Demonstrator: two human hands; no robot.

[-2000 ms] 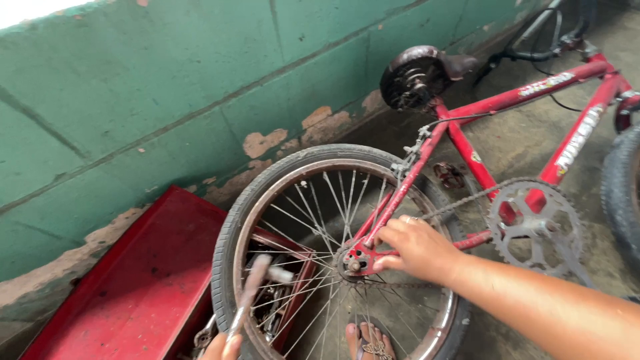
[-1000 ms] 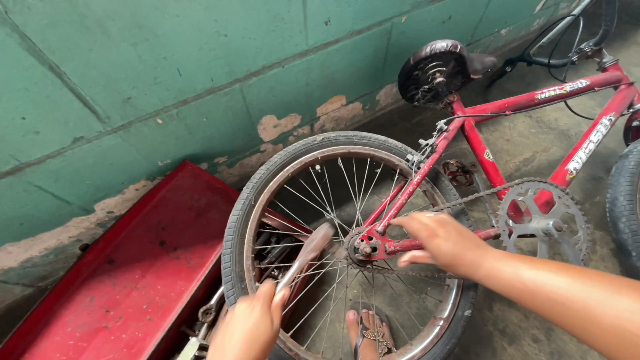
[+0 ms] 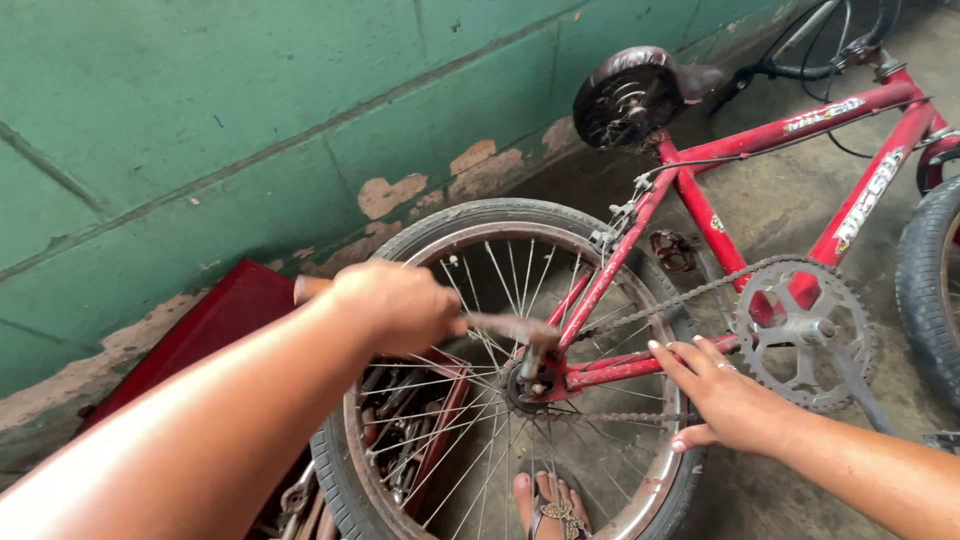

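My left hand (image 3: 401, 306) is closed around the wooden handle of a hammer (image 3: 510, 328). The worn hammer head is over the rear axle of a red bicycle (image 3: 634, 229), close to the axle nut (image 3: 536, 388); whether they touch I cannot tell. My right hand (image 3: 716, 394), a ring on one finger, has its fingers spread at the chainstay, and its fingertips are by the tube. The rear wheel (image 3: 487, 214) has a rusty rim and thin spokes. A chain (image 3: 679, 296) runs from the hub to the grey chainring (image 3: 806, 334).
Behind the wheel, a red metal toolbox (image 3: 442, 442) holds wrenches and other tools. A green block wall (image 3: 225, 112) with peeling paint rises at the left. A sandaled foot (image 3: 551, 502) shows through the spokes. The padded saddle (image 3: 630, 97) and front wheel (image 3: 930, 292) lie farther right.
My left hand has come up and to the right with the hammer, whose head is now at the axle. My right hand has moved from beside the hub along the chainstay, toward the chainring.
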